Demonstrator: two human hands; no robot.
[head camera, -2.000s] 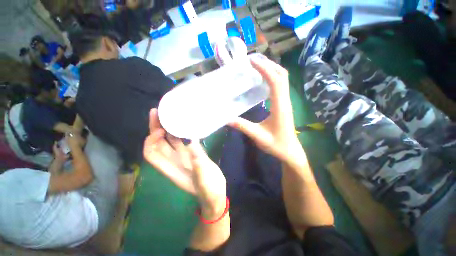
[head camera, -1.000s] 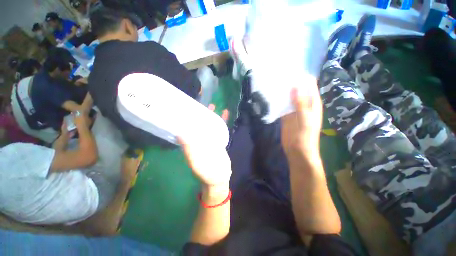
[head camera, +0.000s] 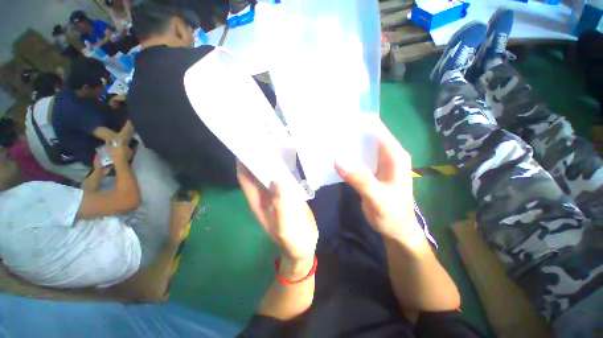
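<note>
My left hand (head camera: 281, 214), with a red wrist cord, holds the long oval white housing (head camera: 231, 112) by its lower end. The housing slants up to the left. My right hand (head camera: 383, 185) holds the translucent tank (head camera: 330, 99) by its lower right corner, thumb on its face. The tank stands upright, overexposed, and its top is cut off by the picture's upper edge. The two parts are close together at their lower ends with a dark gap between them higher up. Whether they touch is unclear.
A seated person in a black shirt (head camera: 175, 119) is at the left, with others behind. Legs in camouflage trousers (head camera: 516, 165) stretch along the right. A white-topped table with a blue-and-white box (head camera: 440, 14) is at the top. Yellow-black tape (head camera: 436, 170) marks the green floor (head camera: 221, 244).
The two parts were together two seconds ago and apart one second ago. Since then the housing has turned steeper and moved right, and the tank has moved left, narrowing the space between them.
</note>
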